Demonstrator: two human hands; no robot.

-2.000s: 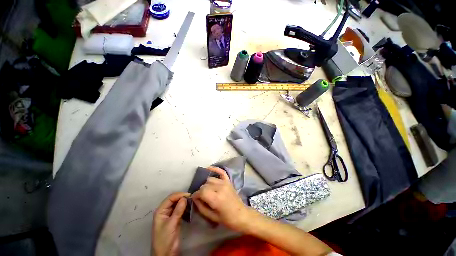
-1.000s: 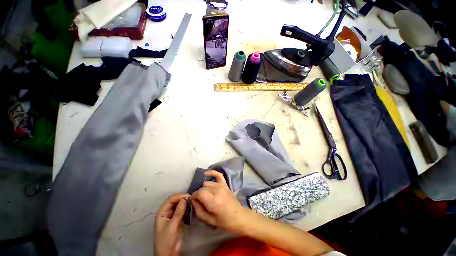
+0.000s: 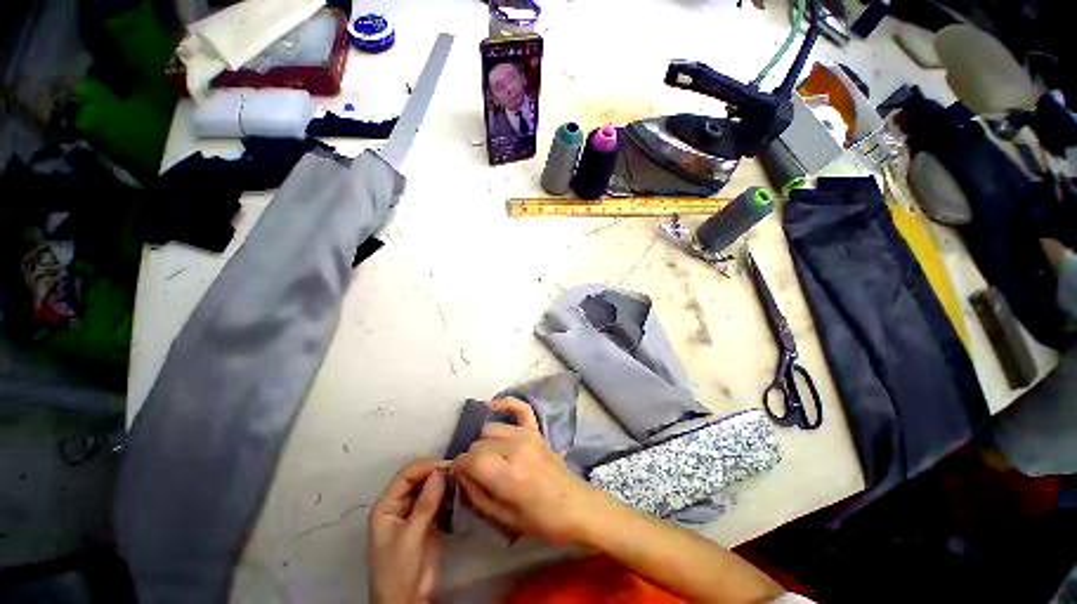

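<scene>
The grey garment piece (image 3: 626,366) lies bunched on the table at the lower centre. Its narrow darker grey band (image 3: 465,429) is between my hands. My left hand (image 3: 405,525) pinches the end of the band between thumb and finger. My right hand (image 3: 510,472) is closed at the same spot, fingertips against my left fingertips, with its other fingers over the cloth. A needle or thread is too small to see. The speckled block (image 3: 687,463) rests on the cloth, right of my right hand.
Shears (image 3: 784,354) and a dark garment piece (image 3: 886,330) lie right. Thread cones (image 3: 595,163), a wooden ruler (image 3: 614,208), an iron (image 3: 679,153) and an upright phone (image 3: 511,100) stand or lie farther back. A long grey piece (image 3: 254,354) lies left, a metal ruler (image 3: 419,100) at its top.
My hands stay nearly in place, with small finger shifts at the band. The band's upper part now stands narrower and more upright. The picture on the phone has changed.
</scene>
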